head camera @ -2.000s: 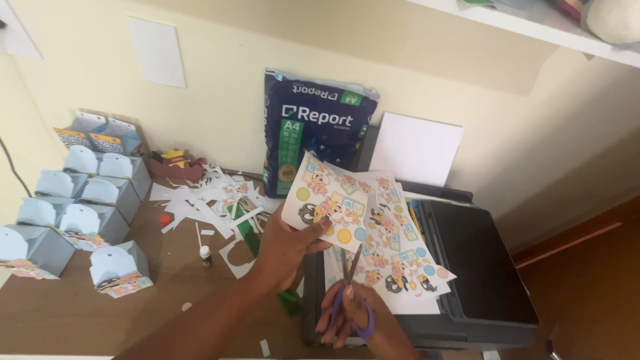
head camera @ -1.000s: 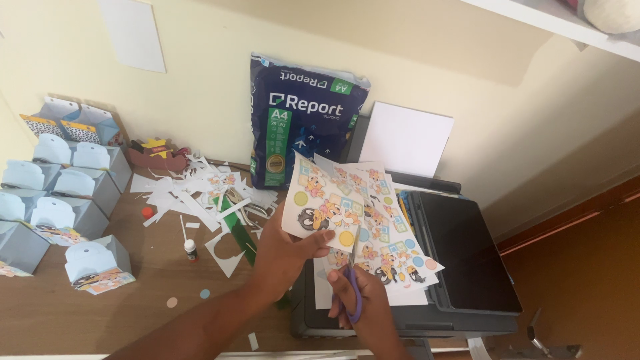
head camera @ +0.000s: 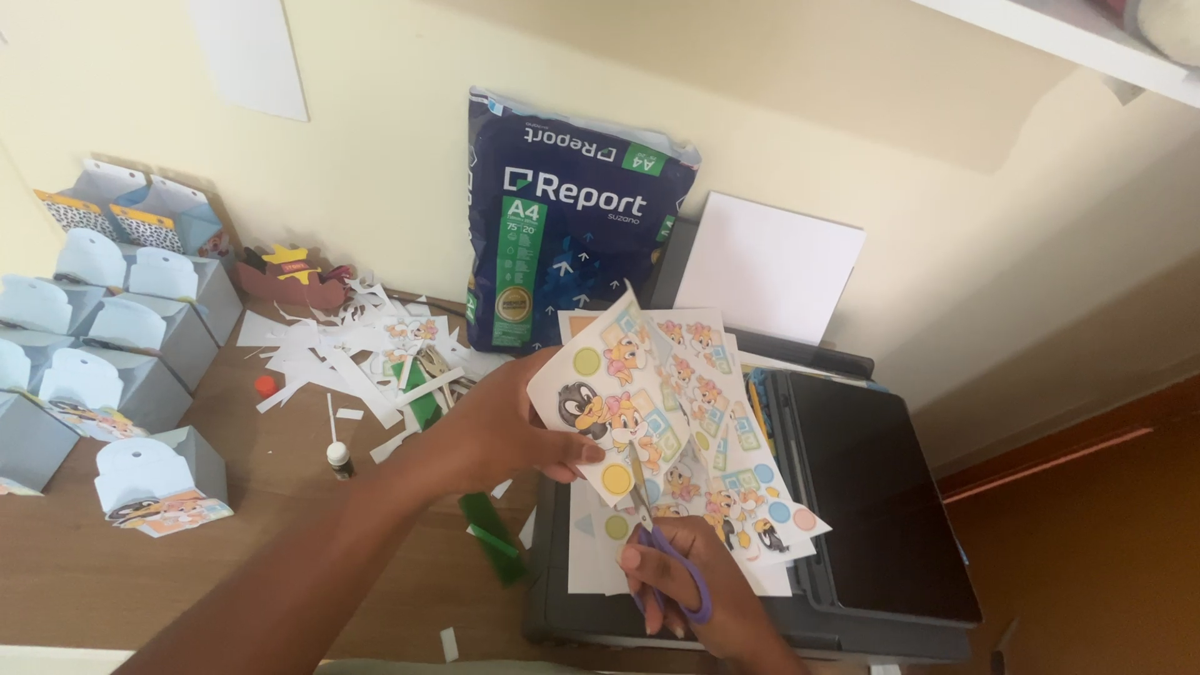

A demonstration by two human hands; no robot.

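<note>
My left hand (head camera: 502, 427) grips a printed paper sheet (head camera: 586, 394) with cartoon characters and coloured dots, its thumb on the lower edge. My right hand (head camera: 689, 581) holds purple-handled scissors (head camera: 698, 600) by the loops. The blades point up at the sheet's lower edge, beside a yellow dot; part of them overlaps the paper. More printed sheets (head camera: 769, 506) lie behind, on top of a black printer (head camera: 600, 609).
Light blue paper boxes (head camera: 159, 469) stand at the left. White paper scraps (head camera: 347, 366), a red cap (head camera: 266, 385), a small bottle (head camera: 339, 459) and green strips (head camera: 492, 539) lie on the wooden table (head camera: 216, 581). A paper pack (head camera: 572, 234) leans on the wall. A dark tablet-like device (head camera: 891, 497) rests on the printer.
Both hands still hold the same sheet and scissors. The scissors' blades, spread apart two seconds ago, now look nearer together at the sheet's edge. The view has shifted slightly.
</note>
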